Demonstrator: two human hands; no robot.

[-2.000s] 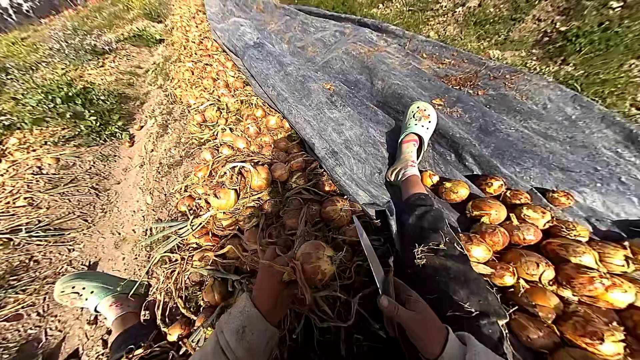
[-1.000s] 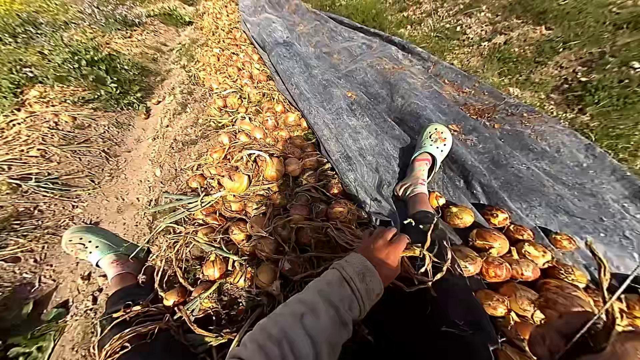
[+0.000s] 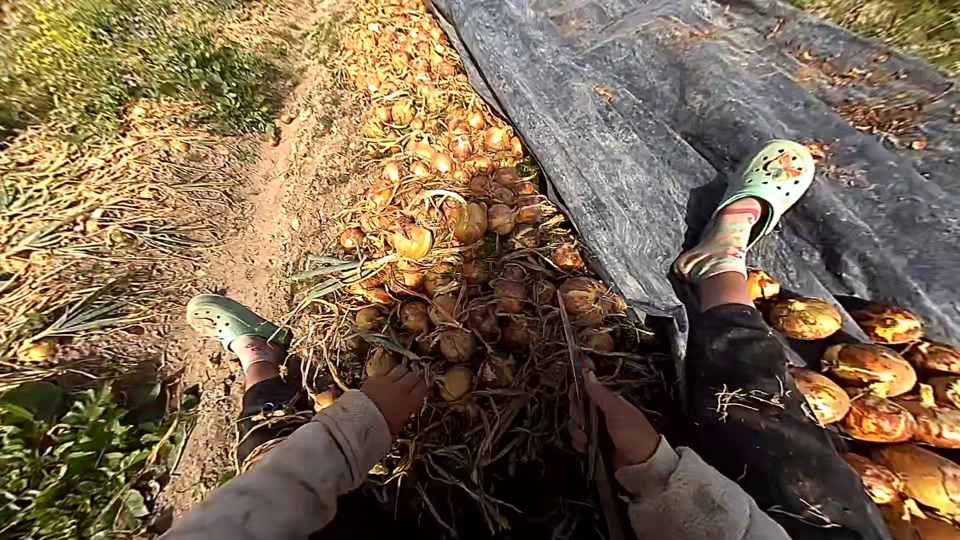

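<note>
My left hand [image 3: 397, 394] reaches down onto an onion [image 3: 381, 362] at the near edge of the row, fingers bent over its dry leaves; whether it grips the onion is not clear. To the right, my right hand [image 3: 619, 420] is closed around a knife, whose narrow blade [image 3: 571, 337] points forward and up past a larger onion [image 3: 585, 296]. The handle is mostly hidden in shadow and fingers. Between the hands lie onions [image 3: 457, 345] with dry, tangled tops [image 3: 487, 427].
Grey ground sheet [image 3: 600, 172] runs along the row's right side, under my right clog [image 3: 780, 176]. Trimmed onions [image 3: 870, 369] lie beside my right leg. My left clog [image 3: 232, 319] rests on the dirt path [image 3: 255, 247], with green plants [image 3: 75, 465] at lower left.
Two seconds ago my left hand held an onion beside the knife. A second ago it was near my right knee, with my right hand over the trimmed onions; both hands are now back at the row.
</note>
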